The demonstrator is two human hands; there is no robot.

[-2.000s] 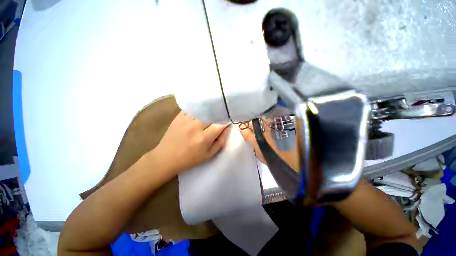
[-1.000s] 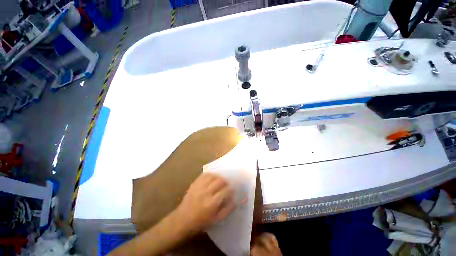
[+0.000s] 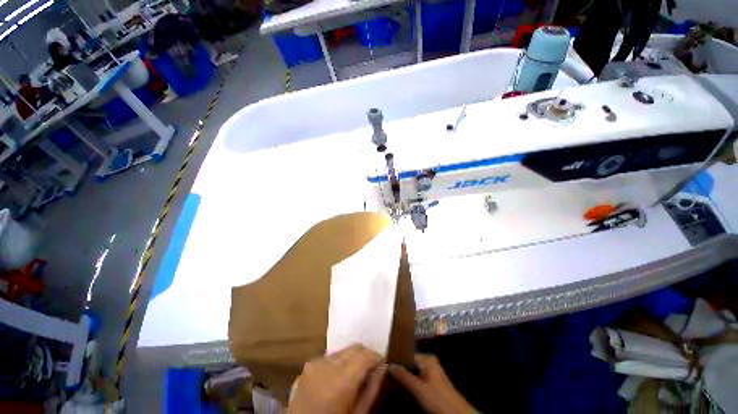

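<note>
A brown garment panel lies on the white table, its curved edge to the left and its far tip at the presser foot. A long white piece lies on the panel's right part, running from the foot toward me. My left hand pinches the near end of the white piece at the table's front edge. My right hand is just right of it, fingertips on the lower brown edge. The fingertips of both hands nearly meet. The near end of the cloth is partly hidden by the hands.
The white JACK sewing machine spans the right. Orange-and-black snips lie on the table at right. A measuring strip runs along the front edge. A tied pale bundle lies below right. A pale blue-green cylinder stands behind.
My left hand has moved toward me, from the middle of the white piece to its near end. My right hand has come up beside it. The view has shifted, showing more floor and machine.
</note>
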